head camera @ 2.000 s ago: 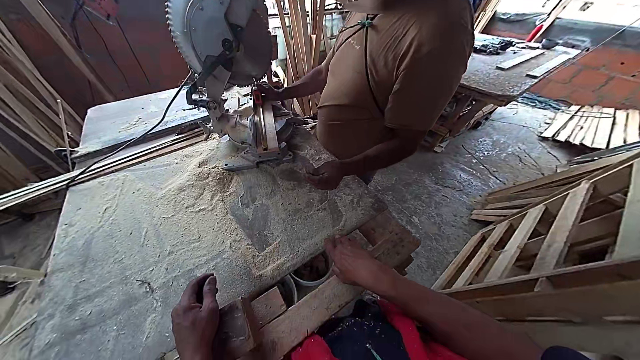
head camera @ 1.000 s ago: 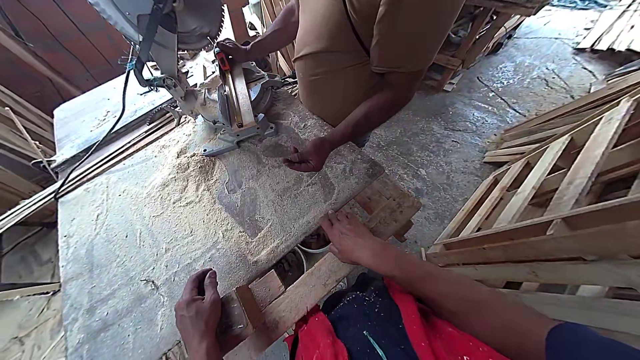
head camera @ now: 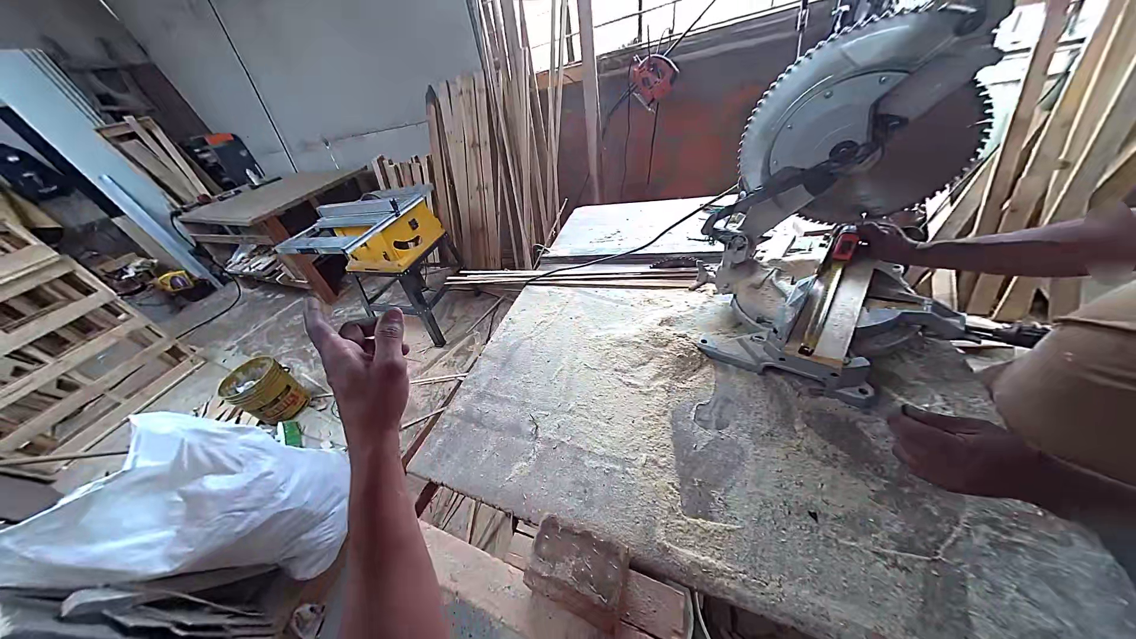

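My left hand (head camera: pixel 362 364) is raised left of the workbench, fingers apart, holding nothing. My right hand is out of the frame. On the sawdust-covered workbench top (head camera: pixel 568 408) stands a miter saw (head camera: pixel 870 124) with its toothed blade up. A strip of wood (head camera: pixel 843 311) lies on the saw's base, with a red-ended tool (head camera: pixel 843 244) along it. A co-worker's one hand is at that red end; their other hand (head camera: pixel 958 448) hovers over or rests on the bench at the right. A brown block (head camera: pixel 577 568) sits at the near edge of the bench.
A yellow table saw (head camera: pixel 399 240) stands on the floor beyond my left hand. Near it are a yellow bucket (head camera: pixel 266 390) and a white sack (head camera: pixel 195 497). Wooden boards (head camera: pixel 466 169) lean on the back wall, and a slatted wooden frame (head camera: pixel 62 355) stands at the left. A black cord crosses the bench's far end.
The view has swung left. My left hand has lifted from the near bench edge into the air; my right hand, earlier at that edge, has left the frame.
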